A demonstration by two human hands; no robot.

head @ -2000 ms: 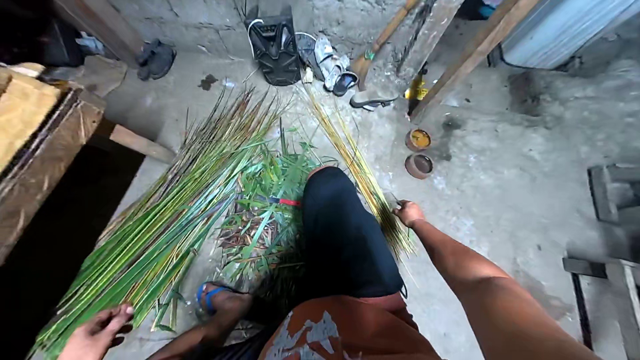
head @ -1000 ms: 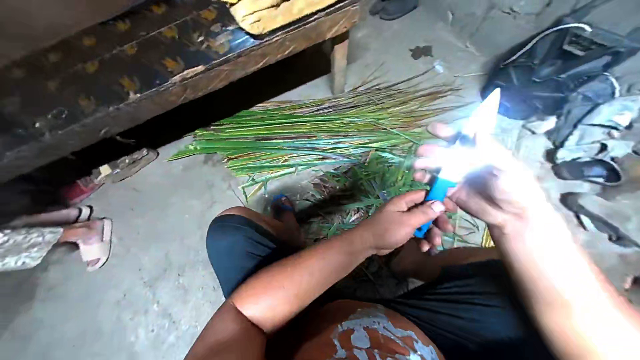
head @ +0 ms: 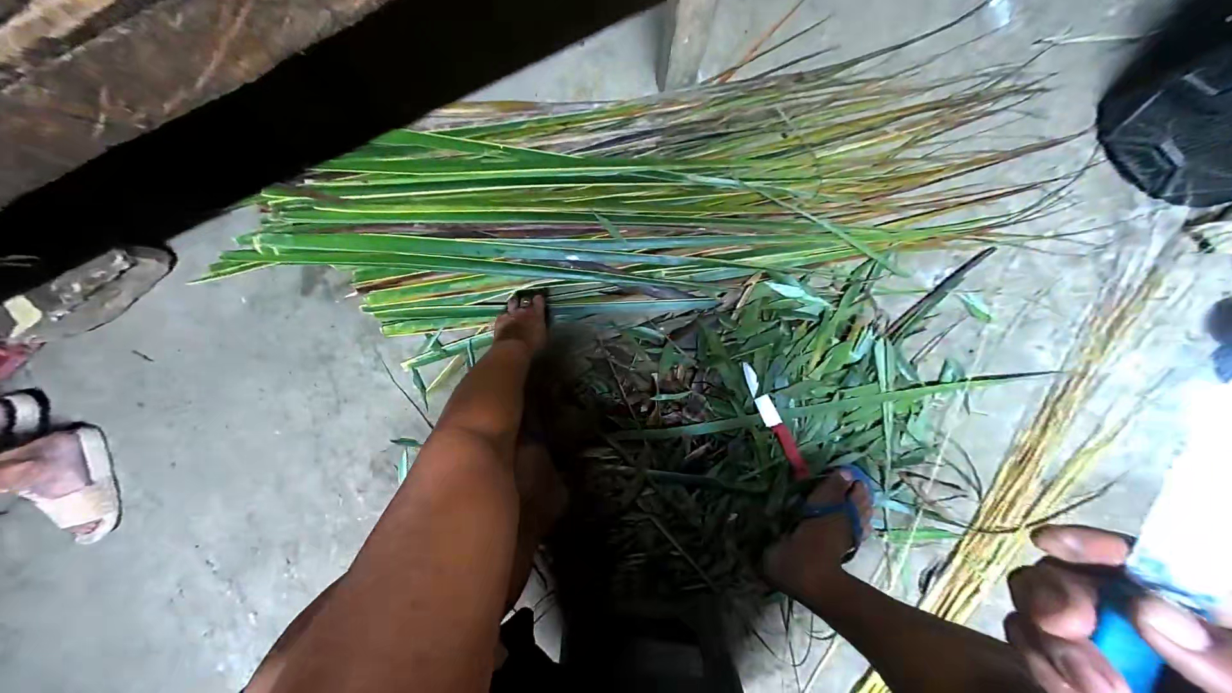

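Observation:
My right hand (head: 1107, 606) is closed around a blue-handled tool (head: 1121, 640) at the lower right; the part above the handle is bright and blurred. What seems to be my left hand (head: 515, 332) is at the lower edge of long green leaf strips (head: 577, 212); its fingers cannot be told from toes there, nor whether it holds anything. A red-handled knife (head: 782, 428) with a white section below its blade lies on leaf scraps (head: 837, 356) between my feet. Thin yellow-brown stalks (head: 1039, 452) lie in a bundle left of my right hand.
My foot in a blue flip-flop (head: 837, 510) rests beside the scraps. Another person's sandalled foot (head: 72, 481) is at the far left. A dark-edged wooden bench (head: 173, 87) overhangs the upper left, with a leg behind the leaves. A black bag (head: 1169, 135) lies upper right.
My hands, together on the blue-handled tool one second ago, are now apart. The tool is in my right hand, at the lower right. The view has shifted closer over the leaves.

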